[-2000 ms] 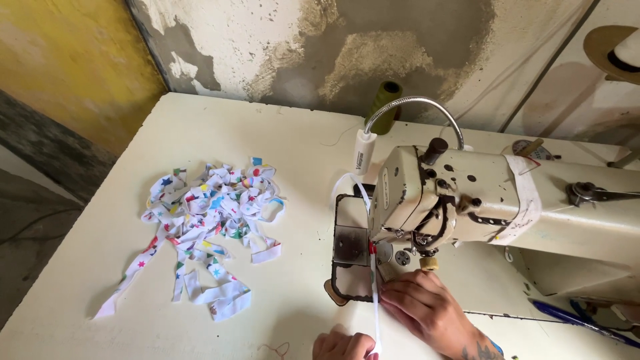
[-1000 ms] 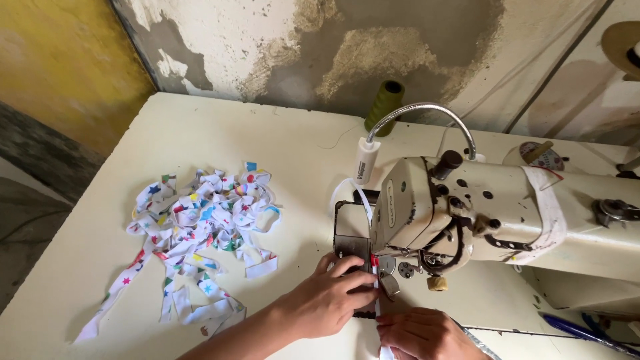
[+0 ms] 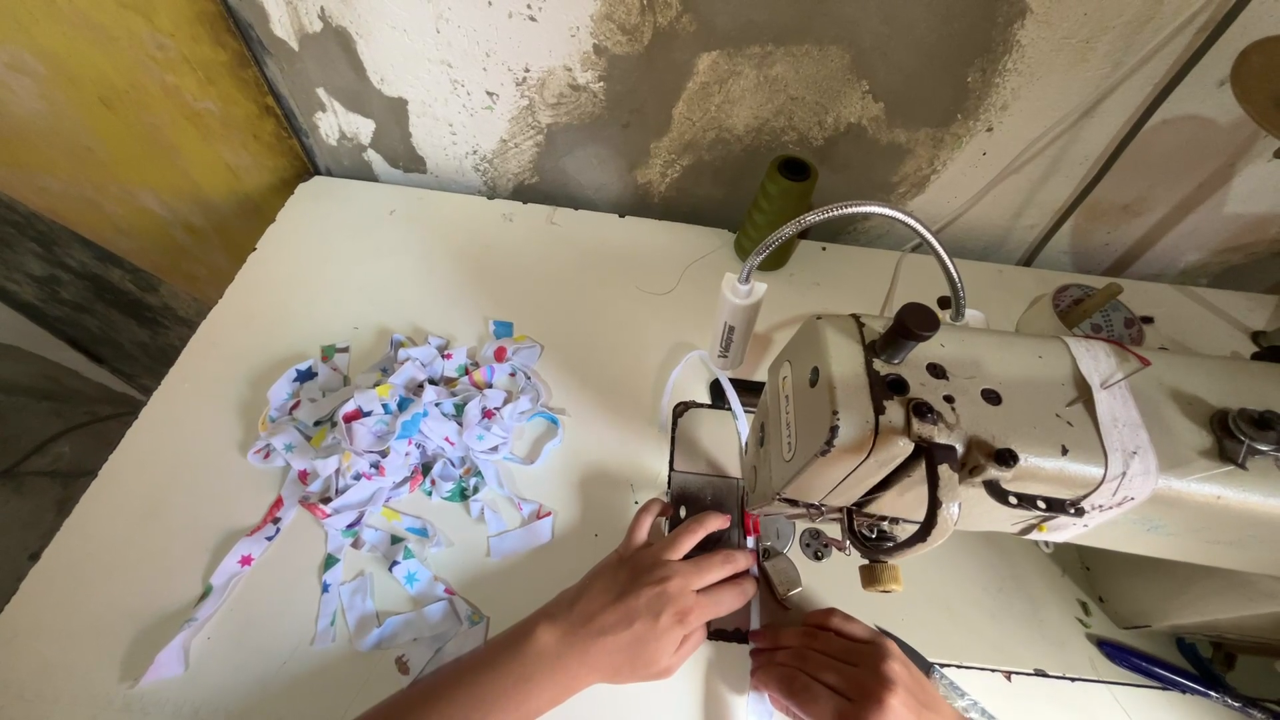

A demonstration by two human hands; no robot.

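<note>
My left hand (image 3: 665,595) lies on the sewing machine's bed plate (image 3: 705,505), its fingertips at the edge of a narrow white fabric strip (image 3: 755,600) beside the presser foot. My right hand (image 3: 845,665) pinches the same strip nearer the table's front edge, and a pointed metal tool, perhaps scissors or a blade, shows beside that hand. The strip runs under the head of the industrial sewing machine (image 3: 850,410), and a white loop (image 3: 688,375) of it comes out behind. A red bit shows at the needle, which is mostly hidden.
A tangled heap of printed fabric strips (image 3: 430,430) lies on the white table (image 3: 400,240) at left. Behind the machine stand a green thread cone (image 3: 777,210) and a flexible-neck lamp (image 3: 740,320). A blue pen (image 3: 1160,665) lies at the lower right.
Two seconds ago my left hand was at the bottom edge by the strip; it has moved up onto the bed plate. My right hand has moved down along the strip, away from the needle.
</note>
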